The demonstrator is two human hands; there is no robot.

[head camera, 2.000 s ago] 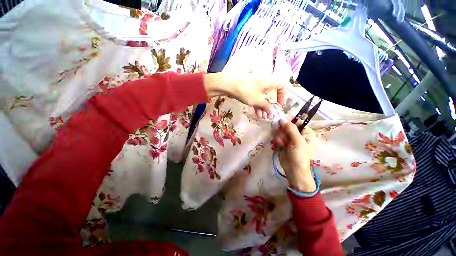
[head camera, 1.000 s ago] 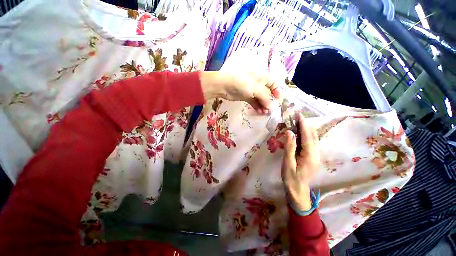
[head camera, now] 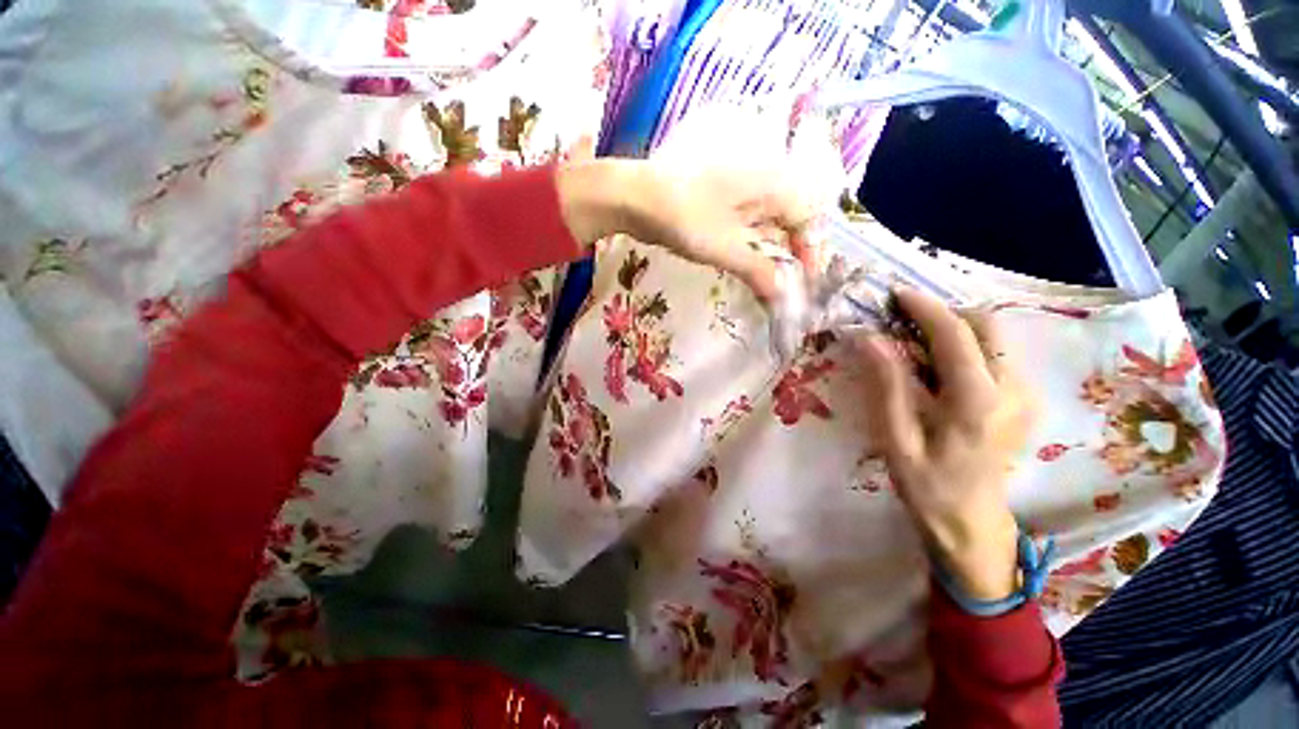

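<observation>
A cream blouse with red flowers (head camera: pixel 741 499) hangs on a white plastic hanger (head camera: pixel 1111 185) at the right. My left hand (head camera: pixel 712 221) pinches the blouse cloth near the front opening below the neckline. My right hand (head camera: pixel 955 427) is just right of it, over the blouse, with the dark thread snips (head camera: pixel 872 309) in its fingers, blades pointing left towards the pinched cloth. The snips are partly hidden and blurred. A blue cord (head camera: pixel 1031 570) circles my right wrist. No loose thread can be made out.
Another floral blouse (head camera: pixel 157 214) hangs at the left, partly behind my left arm. A blue strip (head camera: pixel 658 86) and pink-lilac straps (head camera: pixel 769 71) hang behind. A grey rail (head camera: pixel 1239 114) slants at upper right. Navy striped garments (head camera: pixel 1182 627) hang lower right. A thin rod (head camera: pixel 549 628) runs below.
My right hand has moved right and its fingers have spread from the flatter pose of a second ago; the snips show again. My left hand stays on the cloth. The view has shifted slightly.
</observation>
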